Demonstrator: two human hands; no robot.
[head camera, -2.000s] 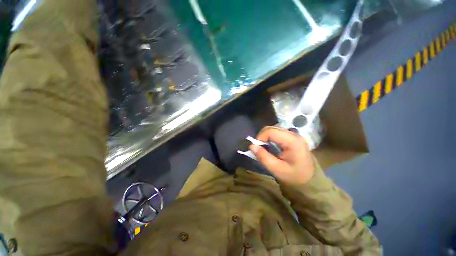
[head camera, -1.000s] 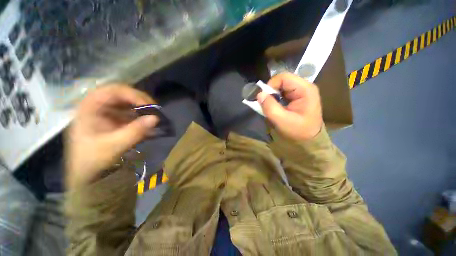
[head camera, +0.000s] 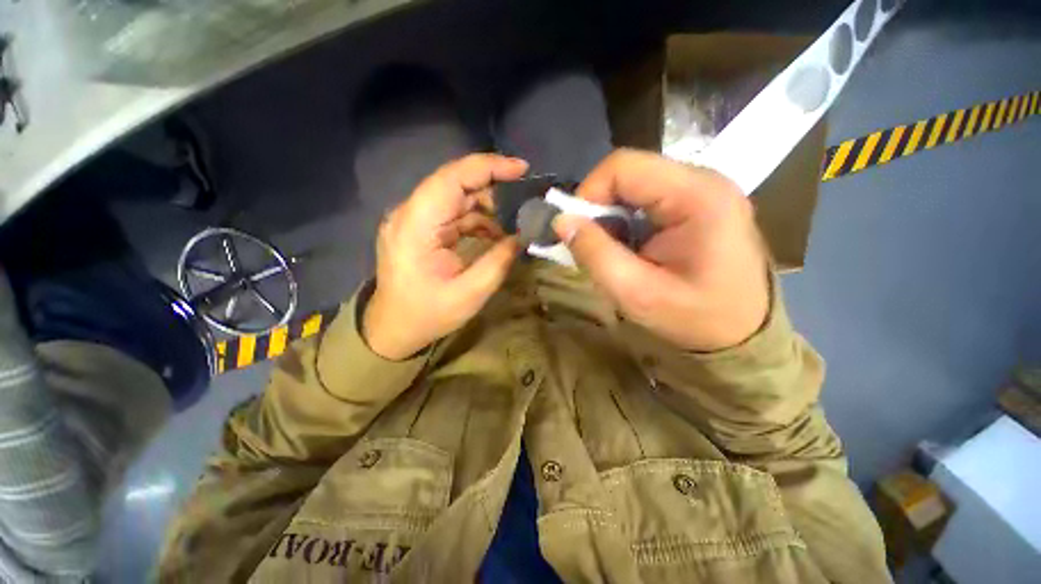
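Observation:
My left hand (head camera: 443, 253) holds a dark module (head camera: 527, 196) between thumb and fingers, in front of my chest. My right hand (head camera: 683, 245) pinches the white backing strip (head camera: 748, 157), folded back at my fingertips. A grey round adhesive pad (head camera: 537, 221) stands out from the fold and lies over or against the module. I cannot tell whether it sticks to the module. The strip runs from my right hand to the upper right, with a row of grey discs on it. My fingers hide part of the module.
An open cardboard box (head camera: 796, 222) stands below the strip. The bench edge (head camera: 206, 86) curves across the upper left. A metal spoked wheel (head camera: 237, 281) and yellow-black floor tape (head camera: 938, 142) are on the floor side. Another person's striped sleeve (head camera: 40, 456) is at the left. More boxes (head camera: 913, 508) stand lower right.
My left hand has come from the tray area at the left with the module and now meets my right hand. My right hand stayed on the strip. The view has shifted away from the bench.

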